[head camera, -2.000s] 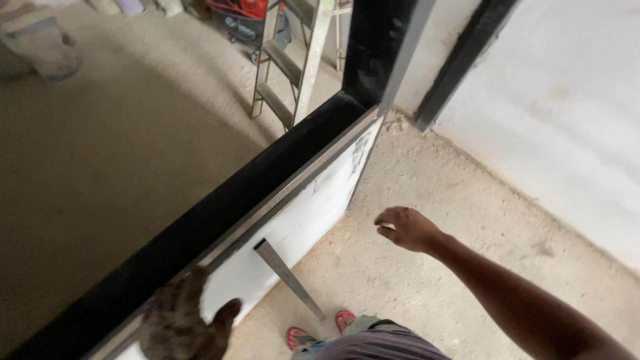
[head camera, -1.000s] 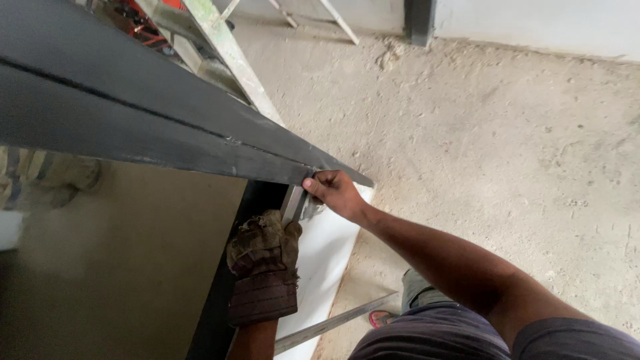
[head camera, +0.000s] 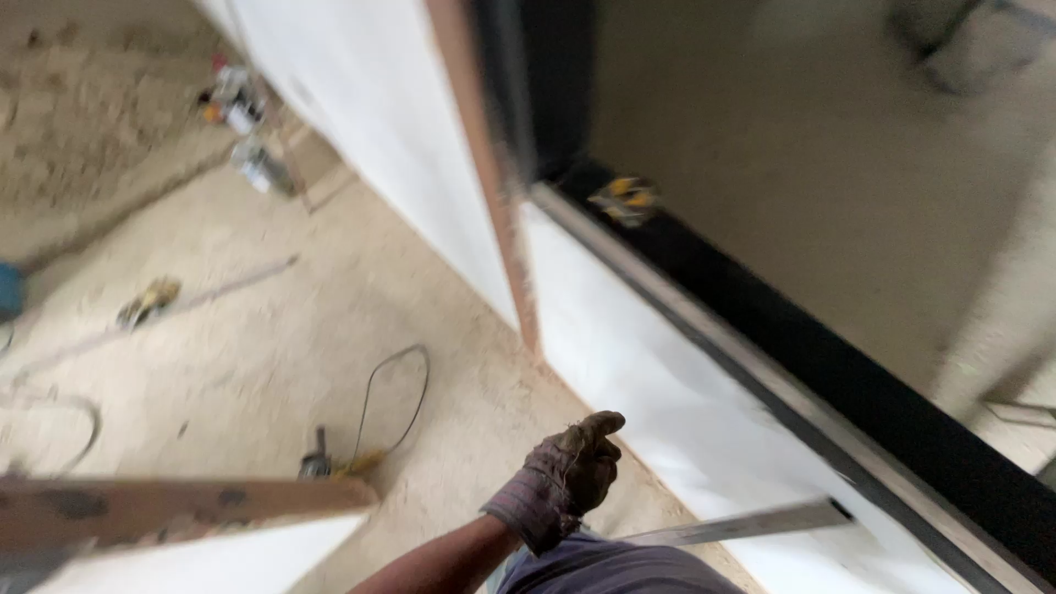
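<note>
My left hand (head camera: 569, 483), in a dirty work glove with a striped cuff, is in front of my body near the low white wall panel (head camera: 660, 388). Its index finger points out, the other fingers are partly curled, and no object shows in it. My right hand is out of view. Right of the glove, a metal bar (head camera: 751, 524) leans across the panel with its dark end near the top edge. Along that edge runs a metal strip (head camera: 701, 330) beside a black frame (head camera: 759, 338). A blurred yellow and dark object (head camera: 624, 200) rests at the frame's corner.
On the concrete floor at left lie a dark tool (head camera: 318, 462), a looped cable (head camera: 425, 363), a blurred yellowish object (head camera: 148, 301) and a long thin bar (head camera: 239, 280). Containers (head camera: 262, 167) stand farther off. A brown-edged partition (head camera: 181, 507) juts in at lower left.
The view has swung far to the side. One second ago both hands were together at the frame's end; now the gloved left hand is away from the frame and the right is out of view.
</note>
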